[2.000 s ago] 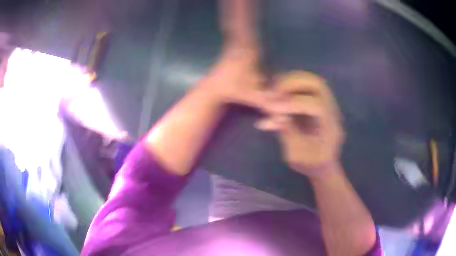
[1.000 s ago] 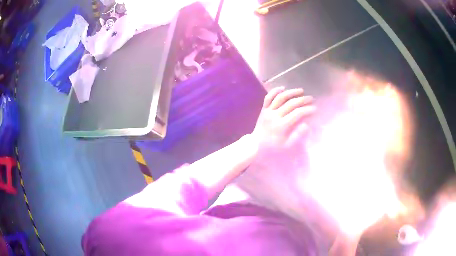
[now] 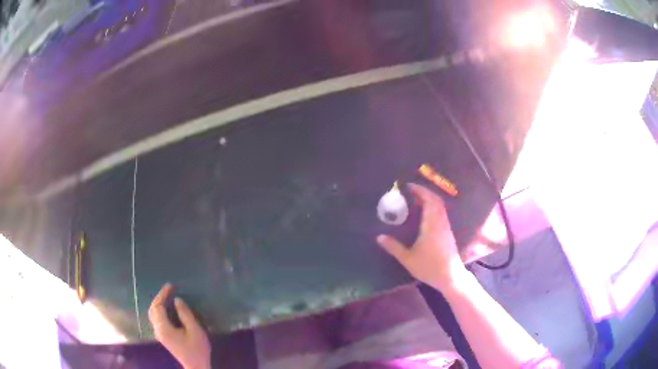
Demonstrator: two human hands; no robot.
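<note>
The white squeeze bottle (image 3: 392,207) with a thin yellow nozzle lies on the dark green bench top (image 3: 274,209), right of centre. My right hand (image 3: 429,241) is beside it on the right, thumb and fingers spread around its near right side; no grip on it is visible. My left hand (image 3: 180,328) is at the bench's near edge at the lower left, fingers loosely curled and apart, with nothing visible in it.
An orange stick (image 3: 438,180) lies right of the bottle. Yellow-handled tools (image 3: 81,267) lie at the far left. A dark cable (image 3: 509,234) loops over the right edge. A pale stripe (image 3: 267,99) runs along the bench's far side. Bright glare covers the right side.
The view has swung from the blue crate and tray to the bench top. My hands, together two seconds ago, are now far apart, the right one beside the bottle.
</note>
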